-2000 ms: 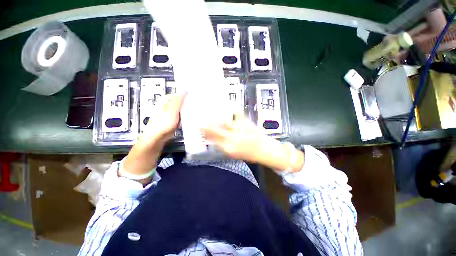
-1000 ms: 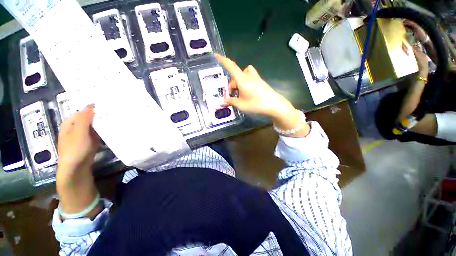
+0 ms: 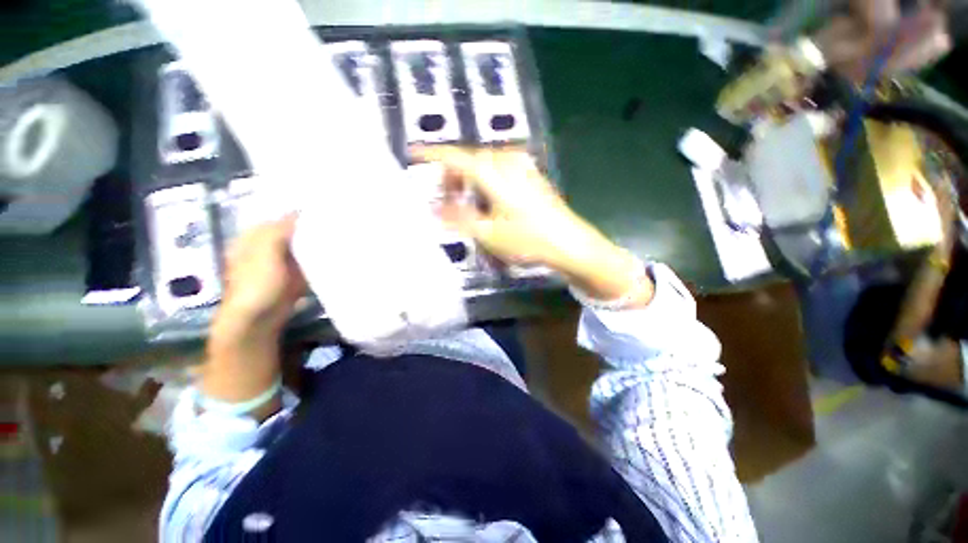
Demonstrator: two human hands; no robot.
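Note:
The long white label strip (image 3: 318,159) slants across the clear blister tray (image 3: 547,159) and hides part of it. My left hand (image 3: 260,270) grips the strip's left edge, blurred. My right hand (image 3: 510,207) is over the tray's front row, thumb and index finger bent near each other beside a white device (image 3: 456,251). The hand is blurred, so I cannot tell if a label is at the fingertips. Other white devices with dark ovals lie in the tray, such as one in the back row (image 3: 494,90).
A translucent label roll (image 3: 48,154) and a dark smartphone (image 3: 111,239) lie left of the tray. At right are a white card (image 3: 732,239), a cream bottle (image 3: 770,85) and a gold box (image 3: 902,186). Another person's arm (image 3: 923,302) shows at the right edge.
The view has shifted, so the tray sits farther right than a second ago. My right hand has moved left from the front row's right end device, over to the neighbouring one.

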